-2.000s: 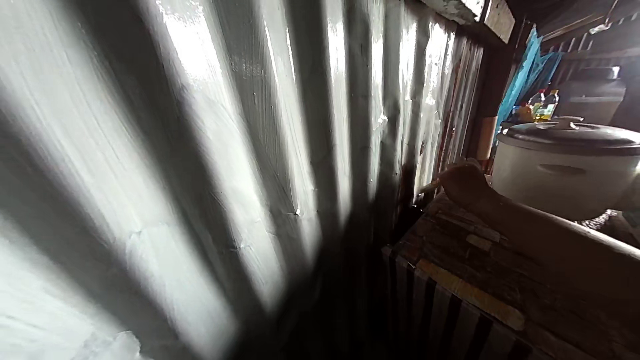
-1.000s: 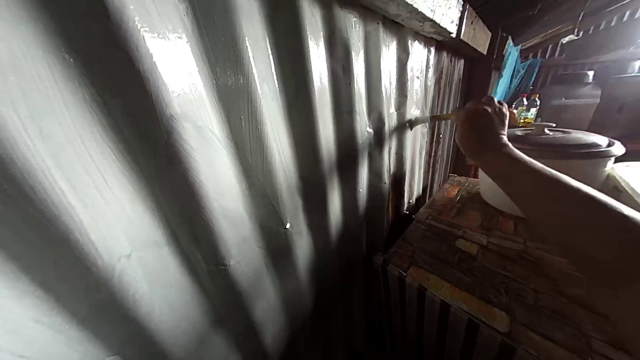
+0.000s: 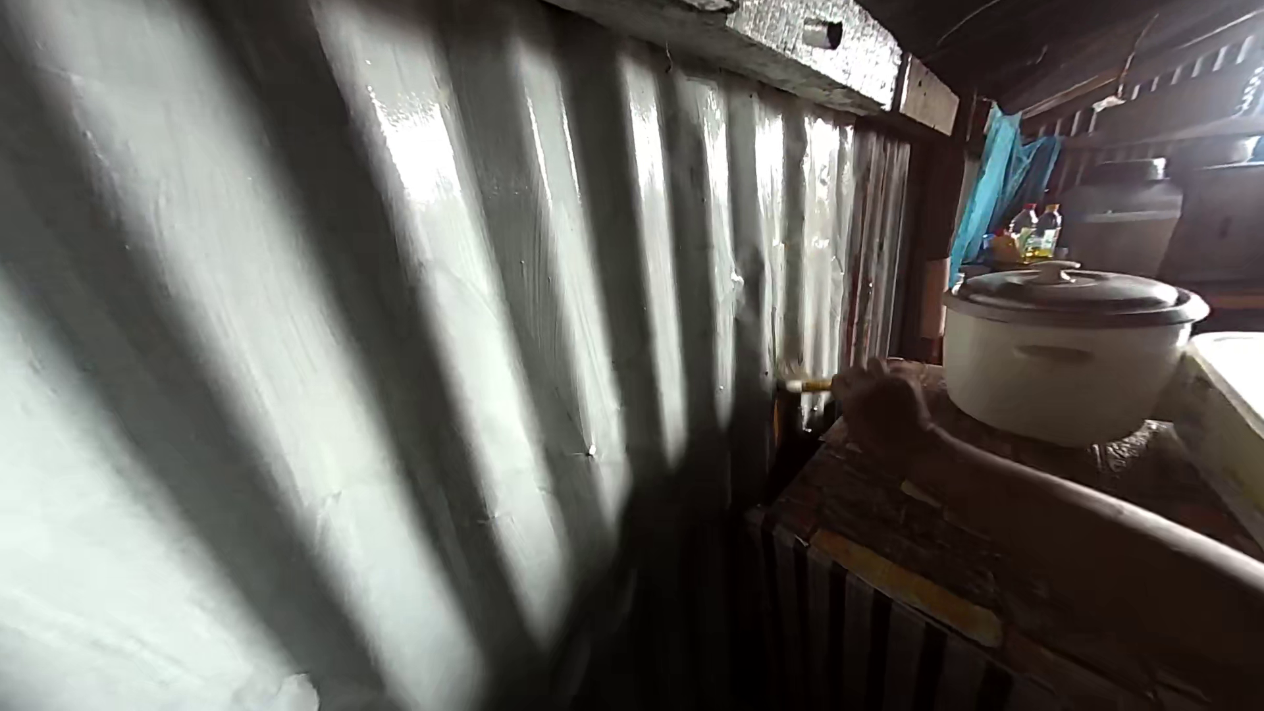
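My right hand [image 3: 882,403] is closed around the handle of a paintbrush [image 3: 812,385], its bristle end pointing left against or very near the corrugated metal wall [image 3: 553,296]. The wall carries a glossy, pale coating with brush streaks, and its far right end looks darker and rust-brown. The hand and forearm reach in from the right, low over a worn wooden tabletop [image 3: 889,504]. The bristles are small and blurred in this view. My left hand is not in view.
A white lidded tub [image 3: 1066,365] stands on the tabletop, beside a pale container [image 3: 1229,395] at the right edge. Behind are bottles [image 3: 1037,232], blue netting [image 3: 987,188] and a large grey container [image 3: 1126,212]. A wooden beam [image 3: 780,44] runs above the wall.
One second ago my right hand held the brush higher on the wall, level with the tub's lid; now it is lower, near the tabletop.
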